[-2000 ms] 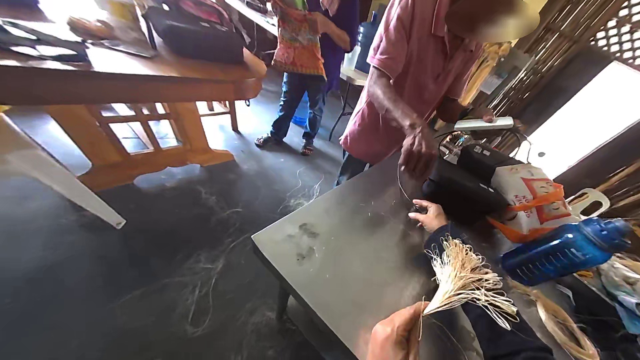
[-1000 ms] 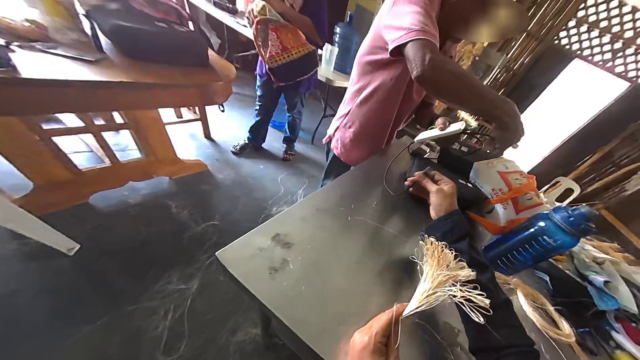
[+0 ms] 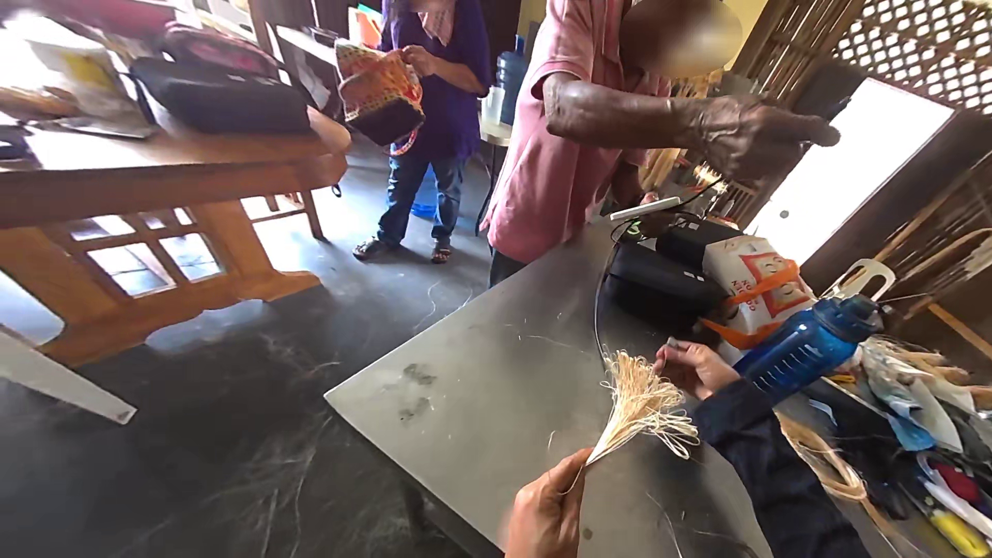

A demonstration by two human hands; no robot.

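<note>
My left hand (image 3: 549, 504) grips the narrow end of a bundle of pale plant fibre (image 3: 639, 403), whose looped ends fan out up and to the right over the grey table (image 3: 465, 418). Just beyond the fan is my right hand (image 3: 694, 366), thumb and fingertips brought together; whether a strand lies between them cannot be made out. A thin dark cable (image 3: 598, 310) curves over the tabletop from a white power strip (image 3: 645, 209) toward the fibre. The blue water bottle (image 3: 810, 345) stands tilted in view beside my right wrist.
A person in a pink shirt (image 3: 542, 155) leans at the table's far side, one arm stretched over black cases (image 3: 659, 287) and a printed bag (image 3: 756, 279). Coiled fibre (image 3: 825, 457) lies at right. Another person (image 3: 434, 101) holds a patterned bag (image 3: 380, 93) near a wooden table (image 3: 178, 174).
My right hand has come back from the cable by the black case to beside the fibre fan. The arm of the person in pink has risen from the table and now stretches to the right.
</note>
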